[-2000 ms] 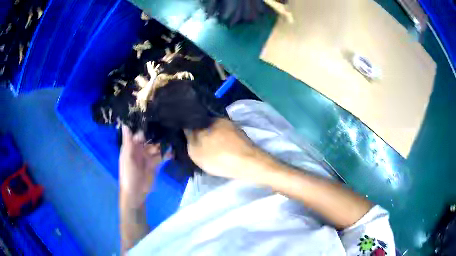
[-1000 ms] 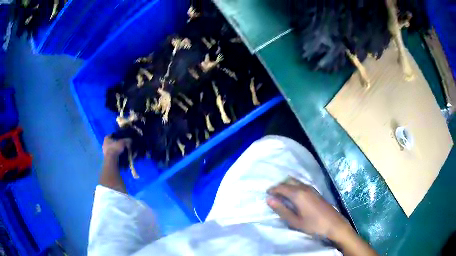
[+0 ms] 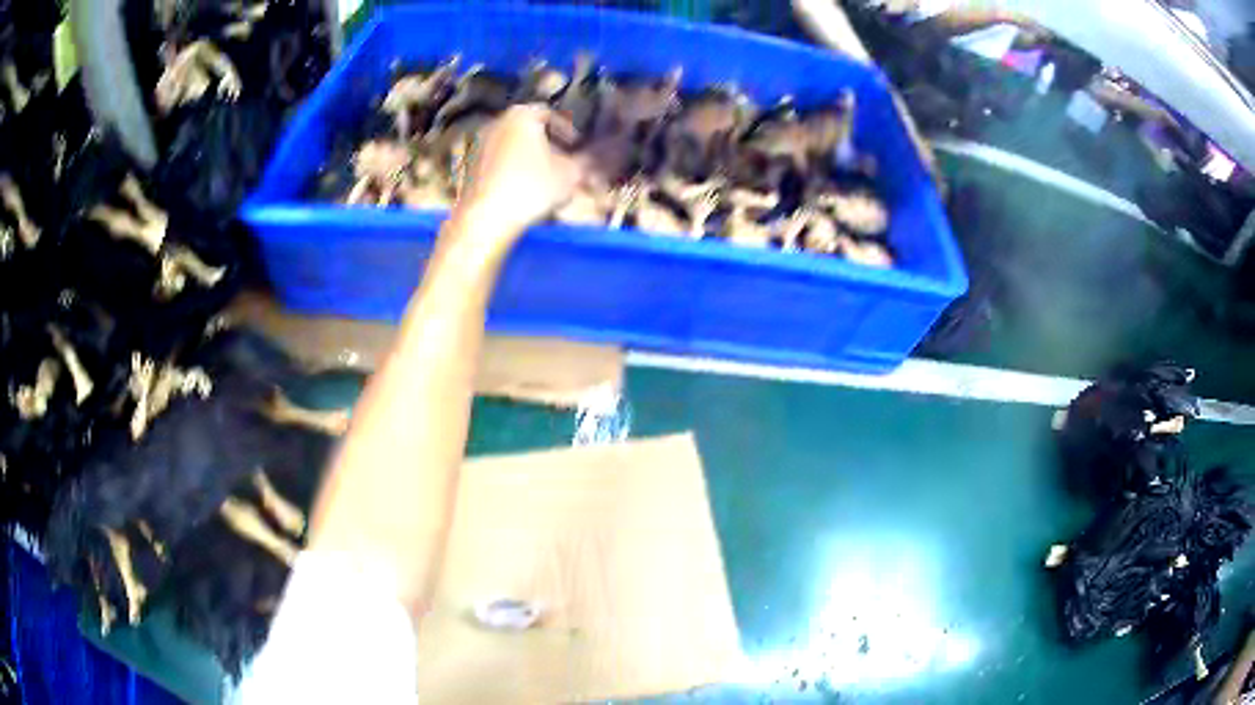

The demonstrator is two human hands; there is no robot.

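My left hand (image 3: 523, 165) reaches over the near wall of the far blue bin (image 3: 661, 296). Its fingers are down among beige and brown upper body parts (image 3: 743, 207); blur hides whether it grips one. My right hand is not in view. On the cardboard sheet (image 3: 592, 551) lies a small white oval dish (image 3: 507, 613), below and right of my forearm. Joined figures (image 3: 179, 468), black masses with beige limbs, are heaped at the left, beside my forearm.
Black feathery parts (image 3: 1149, 551) with short beige stubs lie at the right of the green table (image 3: 853, 482). A cardboard strip (image 3: 537, 369) lies before the bin. A pale edge strip (image 3: 1005, 386) crosses the table.
The view has swung from the lower bin and lap to the table. My left hand has left the black figures in the lower bin and is now in the far bin. My right hand has gone out of view.
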